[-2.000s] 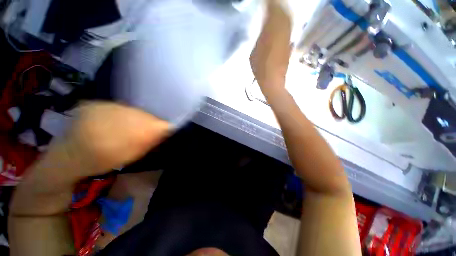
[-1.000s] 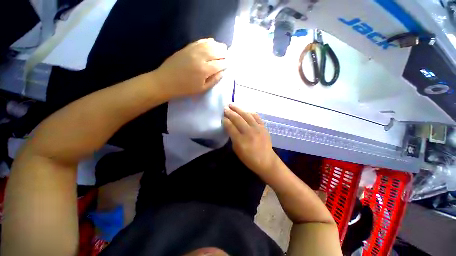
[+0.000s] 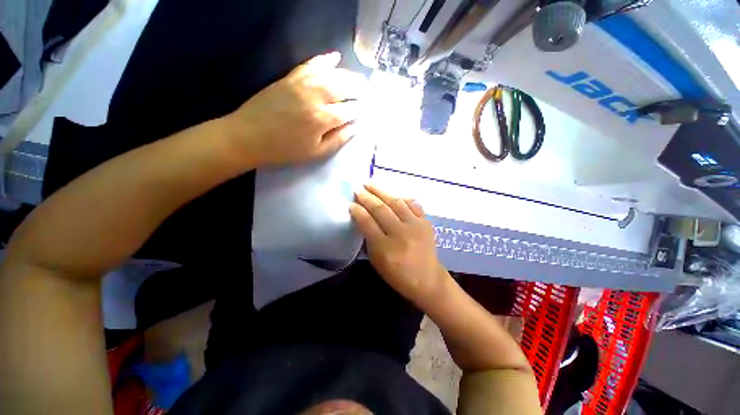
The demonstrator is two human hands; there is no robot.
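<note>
The light grey fabric panel [image 3: 296,212] lies at the table's front edge and hangs over it, beside and partly over the black fabric panel [image 3: 195,61]. My left hand [image 3: 304,113] lies flat on the fabric, fingertips near the lamp glare by the needle area [image 3: 395,53]. My right hand [image 3: 397,239] presses its fingertips on the grey panel's right edge near the table front. Neither hand visibly grips the cloth. Glare hides the panel edge near the presser foot.
Snips with orange-brown and dark green handles [image 3: 509,126] lie right of the needle area under the white sewing machine head [image 3: 649,77]. A ruler strip [image 3: 535,250] runs along the table front. Red baskets [image 3: 621,340] stand below right. Light tape [image 3: 61,73] lies left.
From a blur of moving arms and cloth, both hands came to rest on the panels by the needle. Over the last second they barely moved on the cloth; the view shifted slightly.
</note>
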